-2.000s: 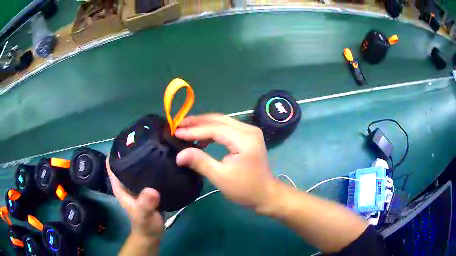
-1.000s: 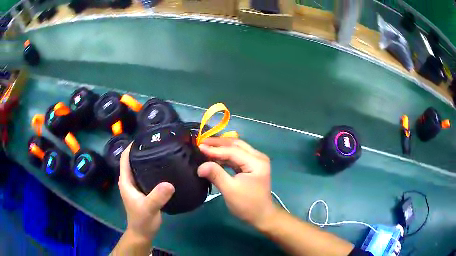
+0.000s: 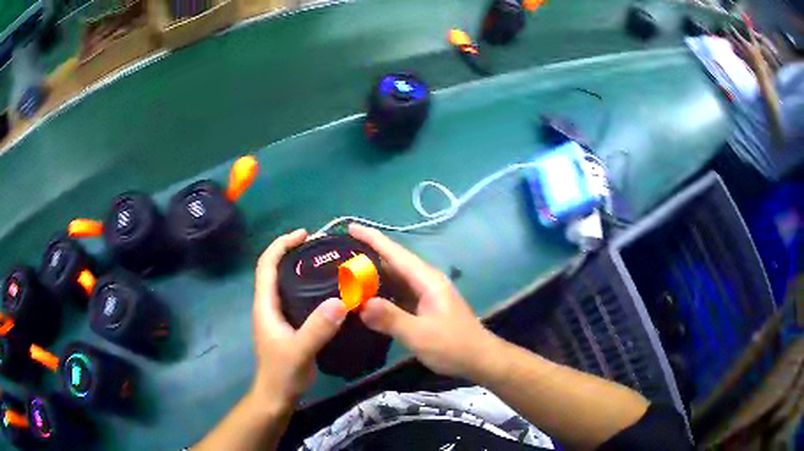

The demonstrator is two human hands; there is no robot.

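A black speaker (image 3: 331, 291) stands upright between my two hands near the bench's front edge, its lit end cap facing up. Its orange strap (image 3: 358, 280) loops up on the side facing me. My left hand (image 3: 295, 326) holds the speaker's left side, thumb near the strap. My right hand (image 3: 428, 308) holds its right side, thumb at the strap's base. A white cord (image 3: 436, 211) runs from behind the speaker, with a loop, to the light-blue tester (image 3: 561, 185). Its plug end is hidden behind the speaker.
Several black speakers (image 3: 115, 308) with orange straps stand at left, some lit. A speaker (image 3: 398, 110) glowing blue stands by the pale dividing edge (image 3: 291, 139). A grey slatted crate (image 3: 608, 308) is at right. Another person's arm (image 3: 765, 88) shows at upper right.
The held speaker is now upright, its strap side facing me, with both hands around its sides; before, my right fingers were at the strap. The view has shifted, showing the crate and another person.
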